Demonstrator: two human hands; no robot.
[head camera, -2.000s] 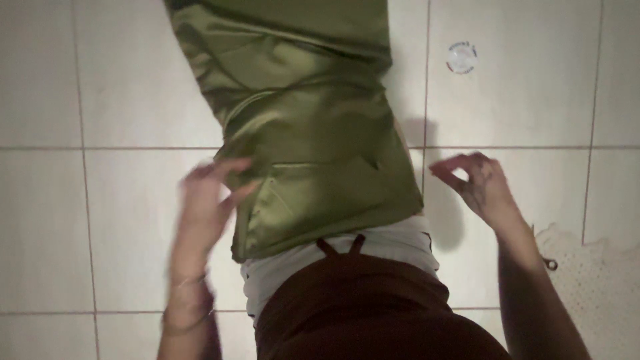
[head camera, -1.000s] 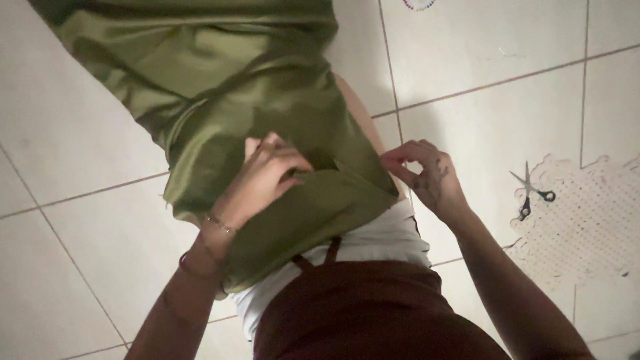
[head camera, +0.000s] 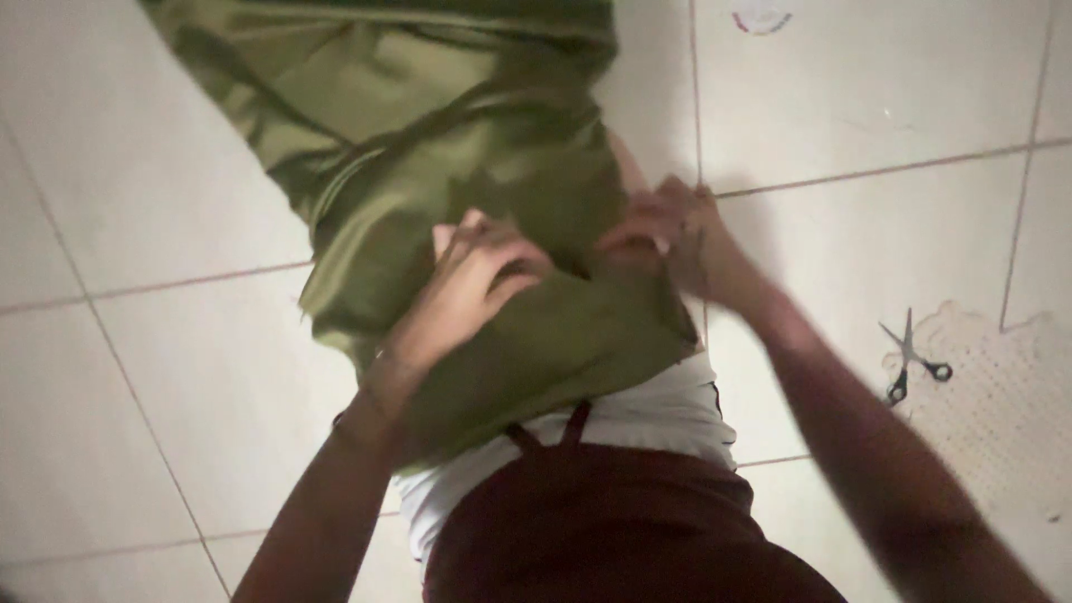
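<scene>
A shiny olive-green fabric piece (head camera: 519, 343) lies over my lap and runs away up the view, with folds across it. Over its middle is my left hand (head camera: 490, 260), fingers curled; whether they pinch the cloth is not clear. My right hand (head camera: 670, 234) is blurred at the fabric's right edge, its fingertips over the cloth, and its grip cannot be made out. Beneath the near edge of the fabric show a white garment (head camera: 670, 402) and a dark brown garment (head camera: 603, 519) with two short straps.
Scissors with dark handles (head camera: 909, 360) lie with blades apart at the edge of a pale patterned mat (head camera: 997, 419) on the right. Farther up, a small clear round item with coloured marks (head camera: 762, 15) rests on the tiled floor (head camera: 863, 243).
My left hand has moved from the fabric's left side to over its middle. My right hand has come in from beside the cloth onto its right edge. The view has turned, bringing the scissors in.
</scene>
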